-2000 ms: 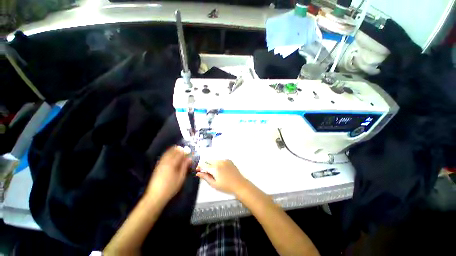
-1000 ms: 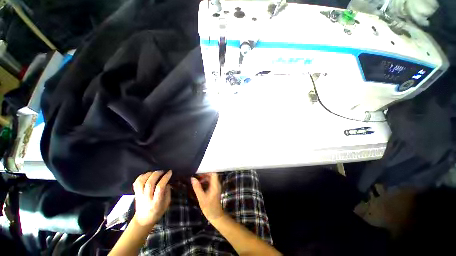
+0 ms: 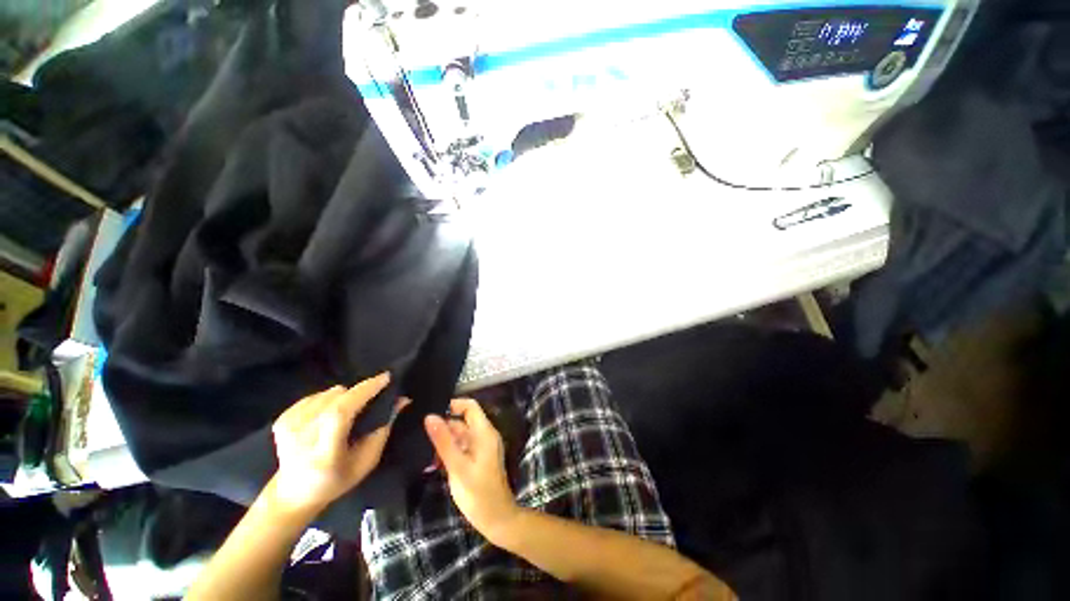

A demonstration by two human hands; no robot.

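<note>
A large black garment piece lies in folds left of the needle area and hangs over the table's front edge onto the lap. Its right edge runs from beside the presser foot down to my hands. My left hand grips the cloth near its edge, thumb and forefinger towards the right. My right hand is just to the right, fingers curled by the cloth edge; its contact with the cloth is unclear. The white lockstitch machine stands above, its lamp glaring by the needle.
Dark thread snips lie on the right of the white machine bed. The control panel is lit at the upper right. A dark cloth bundle hangs right of the machine. Plaid clothing covers the lap. A pale box stands at the left.
Both hands have come from the needle area to the table's front edge. Over the last second, my left hand has turned and lifted the cloth edge. The view has tilted and shifted.
</note>
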